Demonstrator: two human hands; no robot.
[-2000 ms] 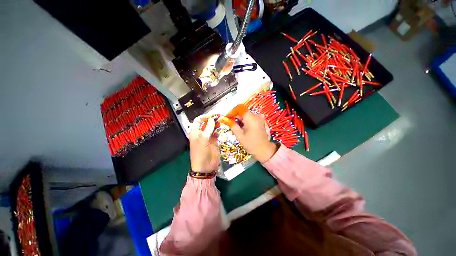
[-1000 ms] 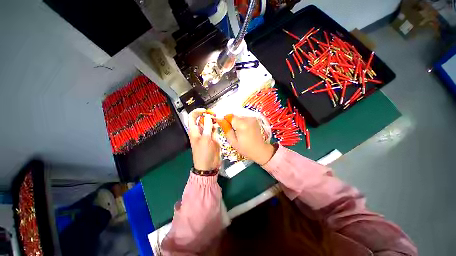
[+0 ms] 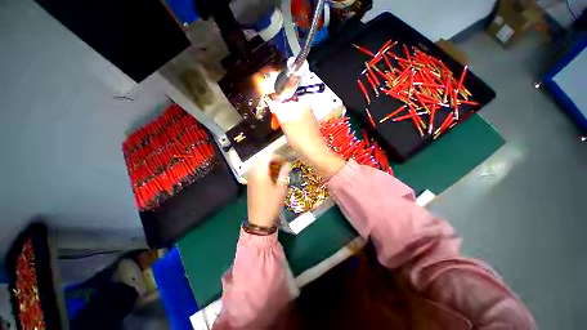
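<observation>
My right hand (image 3: pixel 300 129) reaches up to the lit die area (image 3: pixel 267 87) of the bench press; its fingertips are washed out by the lamp, so what they hold cannot be told. My left hand (image 3: pixel 265 184) is low at the left edge of the terminal bag (image 3: pixel 307 188), fingers curled and blurred; whether it holds anything cannot be told. The bag is full of gold and silvery bits. Loose red leads (image 3: pixel 356 145) lie in a heap to the right of the bag, partly behind my right forearm.
The left black tray (image 3: pixel 186 216) holds dense rows of red leads. The right black tray (image 3: pixel 402 145) holds scattered leads with gold ends. A gooseneck lamp (image 3: pixel 311 35) hangs over the press. The green mat (image 3: pixel 450 155) has a white front edge. Another tray of leads is at far lower left.
My right hand has left my left hand over the bag and moved up to the lit die. My left hand has dropped slightly. More of the bag's gold bits show.
</observation>
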